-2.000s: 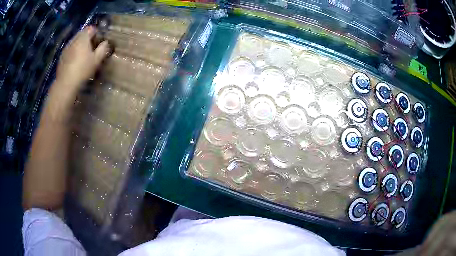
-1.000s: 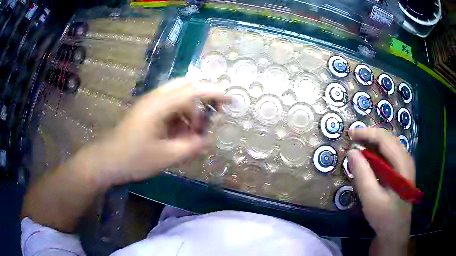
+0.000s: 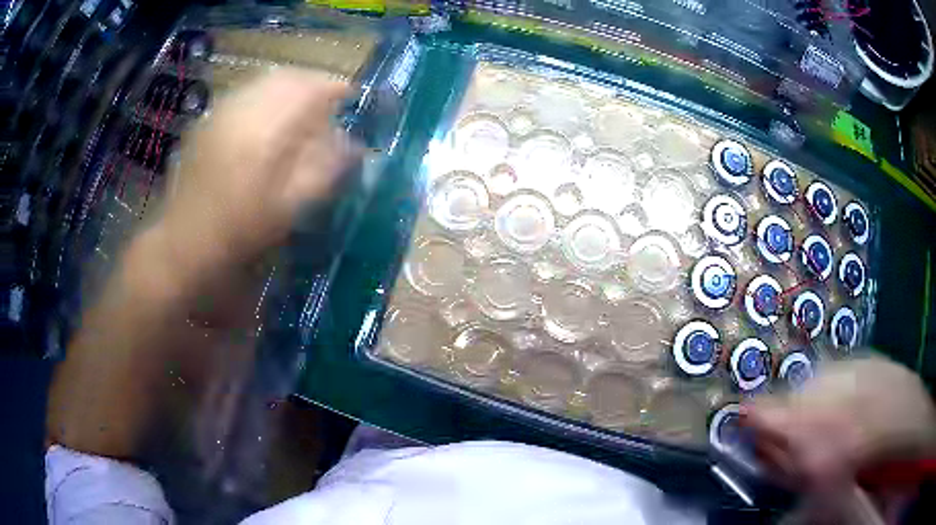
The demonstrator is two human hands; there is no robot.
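The round-pocket blister tray (image 3: 554, 381) lies in the middle, with white-ringed speakers (image 3: 714, 281) in its right-hand pockets. My right hand (image 3: 847, 426) is blurred at the lower right, with fingertips at a speaker in the tray's lower right area. It holds the red test probe (image 3: 895, 474), partly hidden by the hand and cut by the frame edge. My left hand (image 3: 272, 149) is blurred over the slotted blister tray (image 3: 287, 46) at the left; whether it holds anything is not clear. Dark speakers with red wires (image 3: 164, 94) stand in that tray's upper left.
Clear trays with small white labels (image 3: 821, 70) run along the back, and dark stacked trays (image 3: 62, 195) stand at far left. A round white-rimmed device (image 3: 893, 51) is at the upper right, near a green label (image 3: 852, 131). Green mat (image 3: 359, 269) shows between the trays.
My left hand has moved up and left, from over the round-pocket tray to the slotted tray. My right hand has moved down and right with the probe. The view has shifted slightly.
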